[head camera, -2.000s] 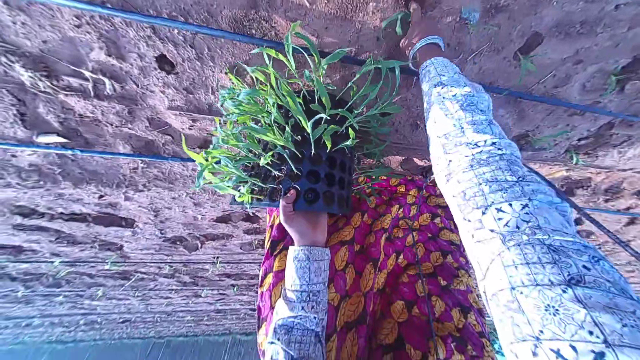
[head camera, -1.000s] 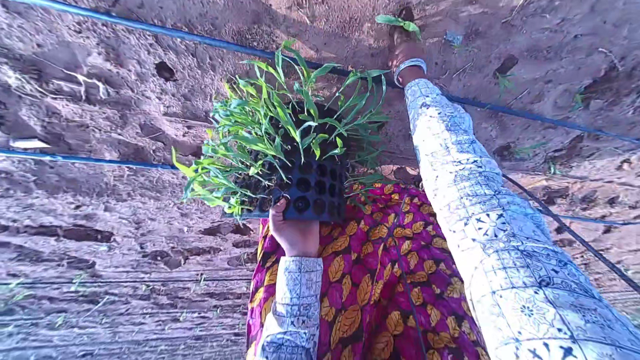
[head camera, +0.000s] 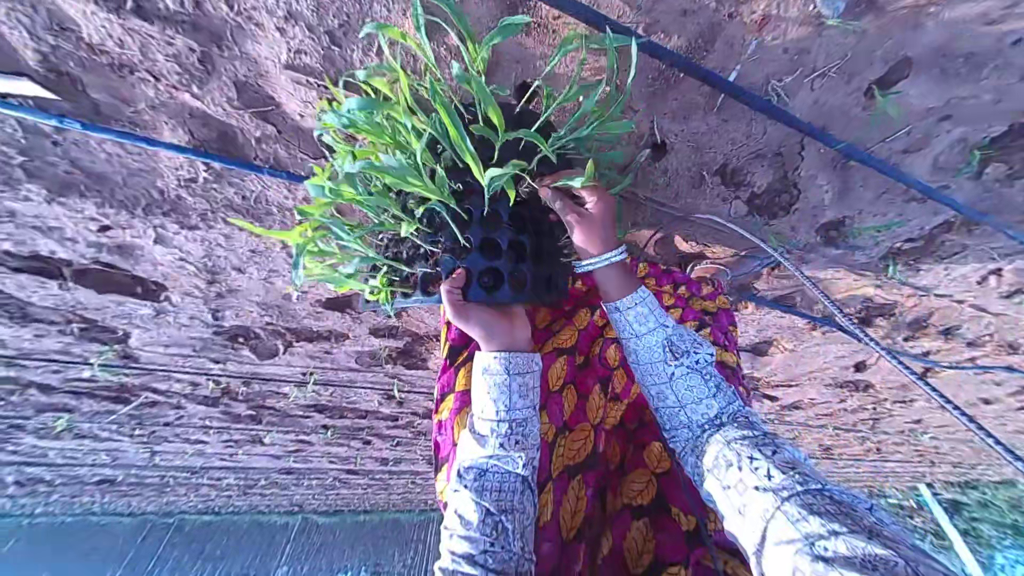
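A black plastic seedling tray (head camera: 506, 260) is held over my patterned skirt, its near right cells bare of plants. Leafy green seedlings (head camera: 416, 152) stand thick over its far and left parts. My left hand (head camera: 486, 314) grips the near edge, thumb on top, the other fingers hidden beneath. My right hand (head camera: 582, 214), with bangles at the wrist, is at the tray's right side, its fingertips among the seedling leaves. Whether those fingers are closed on a stem, I cannot tell.
Brown soil with small hollows surrounds the tray. Blue drip irrigation pipes (head camera: 768, 104) cross the ground at the right and left (head camera: 160, 144). A thin twisted cord (head camera: 864, 336) runs down on the right. Small seedlings (head camera: 885, 104) stand in the soil.
My right hand, stretched out over the soil with a small seedling at its fingers a second ago, is back at the tray. My left hand keeps its hold on the tray.
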